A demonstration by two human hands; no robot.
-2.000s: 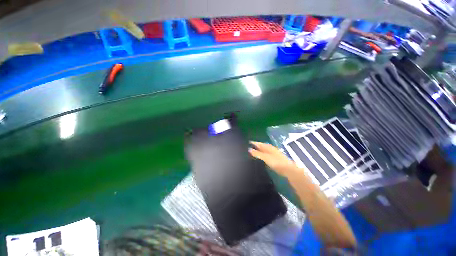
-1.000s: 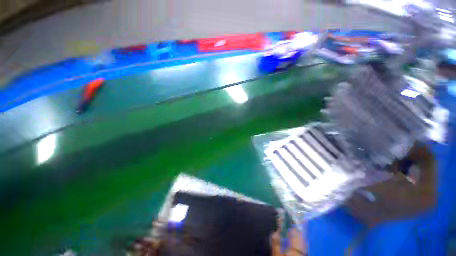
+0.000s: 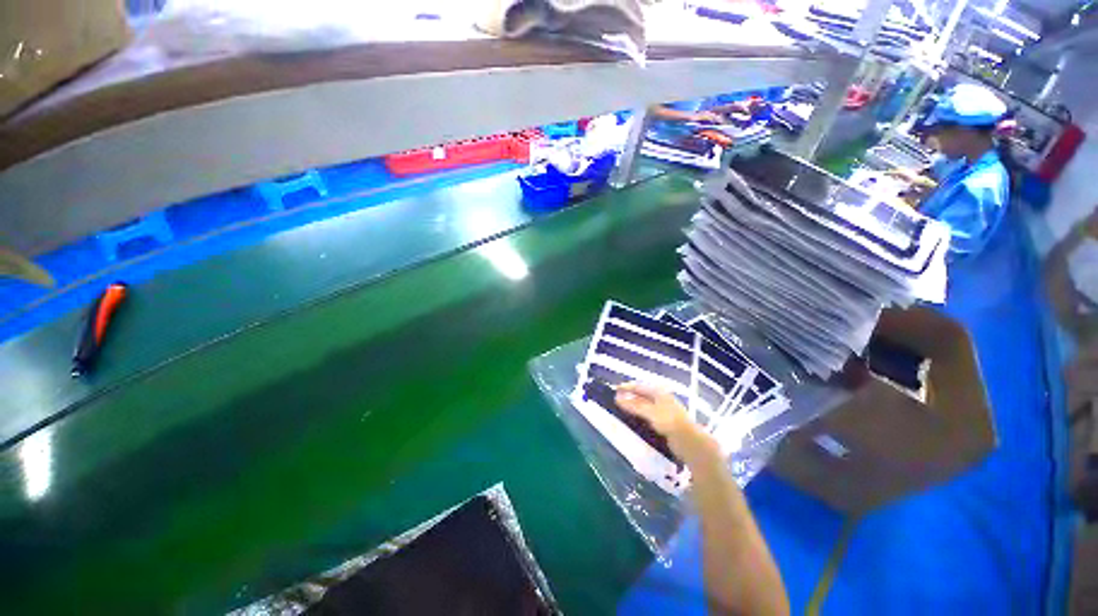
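My right hand is on the top strip sheet, with its fingertips at the lowest black adhesive strip. Whether the fingers grip the strip cannot be made out. The white sheets with black bars lie fanned on a clear plastic bag on the green bench. A black panel lies on a silvery mat at the bottom edge, cut off by the picture. My left hand is not in view.
A tall leaning stack of panels stands behind the sheets, with an open cardboard box at right. An orange-black tool and blue bin are on the far bench. A white shelf edge crosses above. A person in blue is at upper right.
The view has swung right and up. My right hand has moved from the panel to the strip sheets. The panel now sits lower in view, and my left hand is out of the picture.
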